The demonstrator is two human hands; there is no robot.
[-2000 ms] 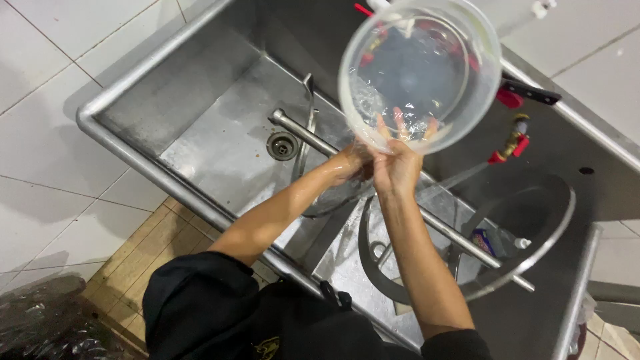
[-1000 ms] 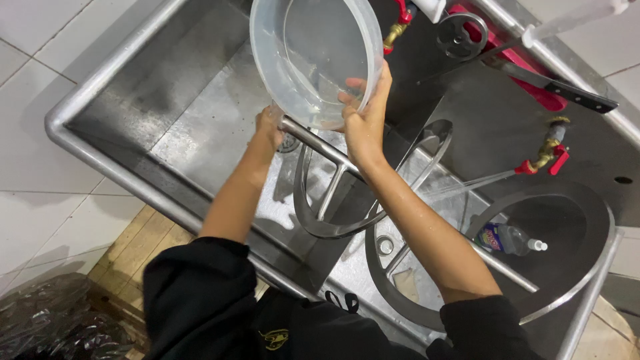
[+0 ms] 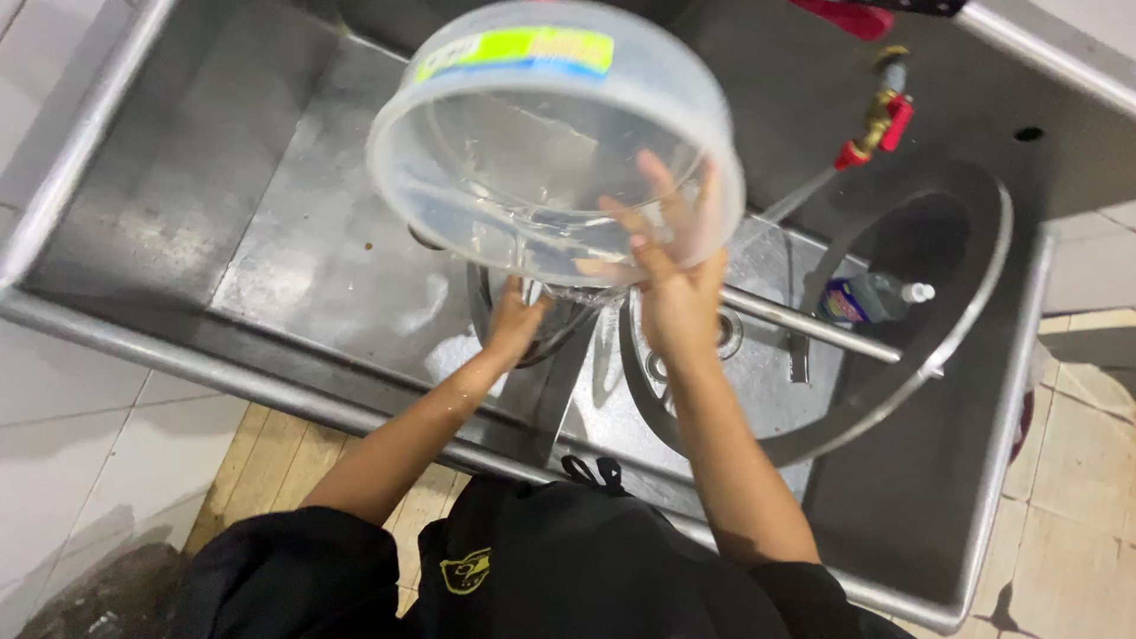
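Observation:
My right hand [image 3: 679,284] grips the rim of a round clear plastic tub [image 3: 568,151], its fingers spread on the wall. The tub is tipped with its mouth toward me, and water spills over its lower rim. Below the tub, my left hand [image 3: 519,324] is at a metal tube, partly hidden by the tub and the falling water. That tube [image 3: 808,324] runs right, across the sink divider, toward a large metal ring [image 3: 954,337] that leans in the right basin. A smaller curved metal piece [image 3: 484,306] shows beside my left hand.
Water runs from a brass tap with a red handle [image 3: 879,129] into the right basin. A plastic bottle [image 3: 874,297] lies there within the ring. The left basin [image 3: 293,231] has a wet metal floor. A raised rim [image 3: 222,377] edges the sink nearest me.
The tub, upright with water in it two seconds ago, is now tipped and pouring. My left hand has stayed at the metal tube. The view has shifted and come closer.

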